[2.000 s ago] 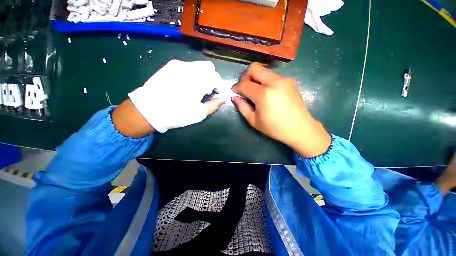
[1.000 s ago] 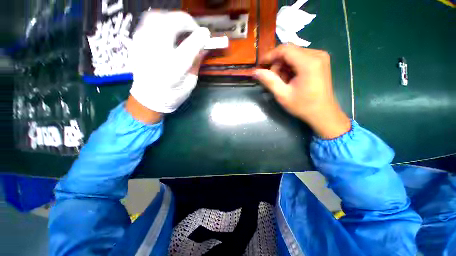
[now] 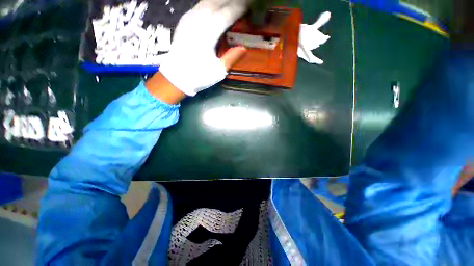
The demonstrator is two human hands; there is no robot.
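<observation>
My left hand (image 3: 200,49), in a white glove with a bare thumb tip, is at the left side of the orange press fixture (image 3: 289,62). Its thumb lies over the block, and its blurred fingers reach up beside the dark press ram (image 3: 258,11). I cannot tell whether it holds anything. A silver-white bar-shaped insert (image 3: 253,41) shows in the middle of the block; whether a white part sits in it is unclear. My right hand is out of the picture; only its blurred blue sleeve (image 3: 416,135) shows, raised at the right.
A bin with a blue front edge (image 3: 122,68), heaped with white parts, stands left of the block. A clear blister tray (image 3: 31,101) holds white parts at far left. A crumpled white glove or cloth (image 3: 312,40) lies right of the block. A small part (image 3: 396,95) lies beyond the pale line.
My left hand has moved up along the block; the white part at its fingertips no longer shows there. My right hand has left the block and gone out of the picture. The view has shifted.
</observation>
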